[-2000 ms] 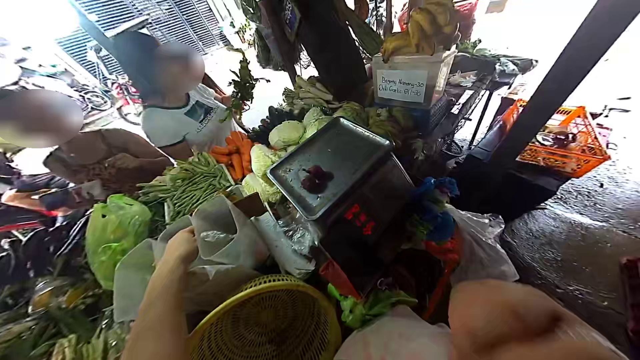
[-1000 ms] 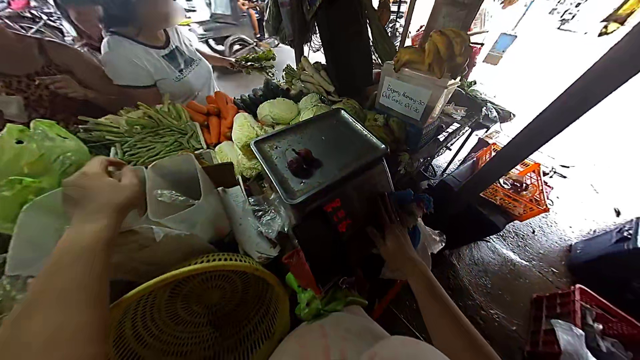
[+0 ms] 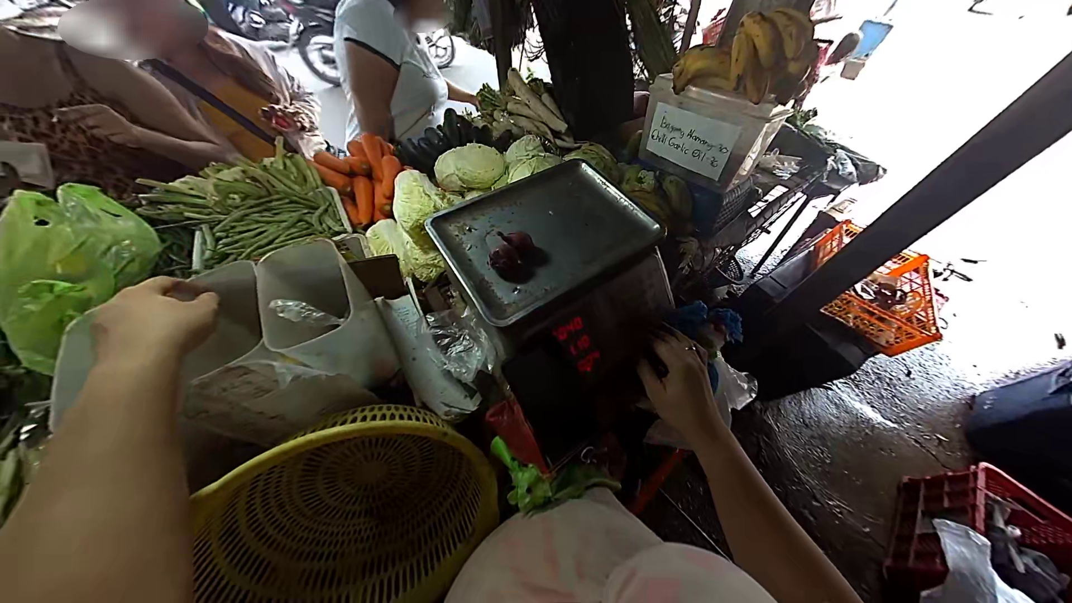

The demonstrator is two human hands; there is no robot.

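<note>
Red onions [image 3: 511, 254] lie on the metal tray [image 3: 548, 230] of a digital scale with red lit digits. At the scale's dark front panel [image 3: 578, 364], my right hand [image 3: 680, 381] touches the right side with bent fingers. My left hand [image 3: 155, 318], its fingers curled, is over the left edge of a whitish plastic container with compartments [image 3: 322, 293]; whether it grips anything is hidden. One compartment holds a clear plastic bag [image 3: 306, 313]. Below, between my arms, stands a yellow plastic basket [image 3: 360, 502].
Green beans [image 3: 268, 209], carrots [image 3: 364, 176] and cabbages [image 3: 469, 167] lie behind the containers. A green plastic bag [image 3: 75, 260] is at left. Bananas [image 3: 754, 50] top a clear box. Orange [image 3: 900, 306] and red crates [image 3: 938, 519] stand right. Several people stand across the stall.
My right hand, low at the right two seconds ago, has moved to the scale's front. The red digits have changed. A person in white across the stall has shifted.
</note>
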